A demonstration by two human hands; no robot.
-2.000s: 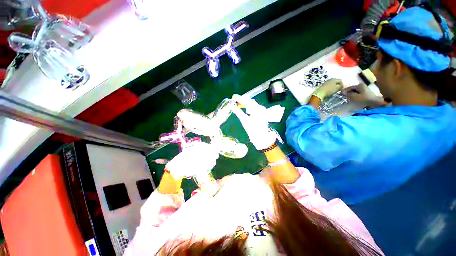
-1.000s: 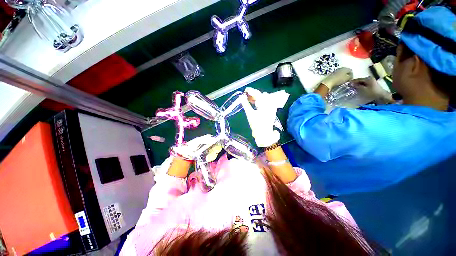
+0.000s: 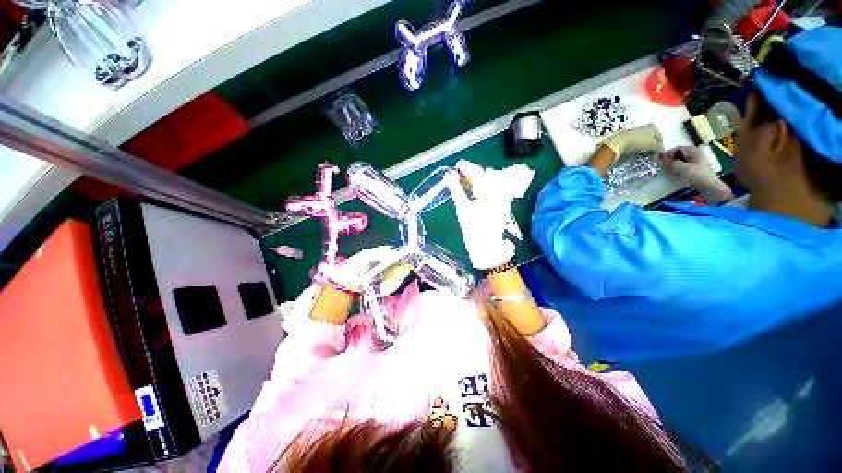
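A large clear balloon-dog lamp is held in front of my chest, its segments shiny and whitish. My left hand, in a white glove, grips its lower left part. My right hand, gloved with a bare fingertip showing, holds its upper right end, with a white cloth at the fingers. A small pink-lit balloon-dog lamp is just left of the large one, above my left hand; whether the hand touches it I cannot tell.
A white-lit balloon-dog lamp and a clear part lie on the dark green belt. A dark-ended reel stands near the neighbour's white board. A blue-gowned coworker works at right. An equipment box is at left.
The large lamp has turned from a blurred, slanted pose to a steadier one, and my left hand has shifted slightly. Both hands keep hold. The view has shifted a little.
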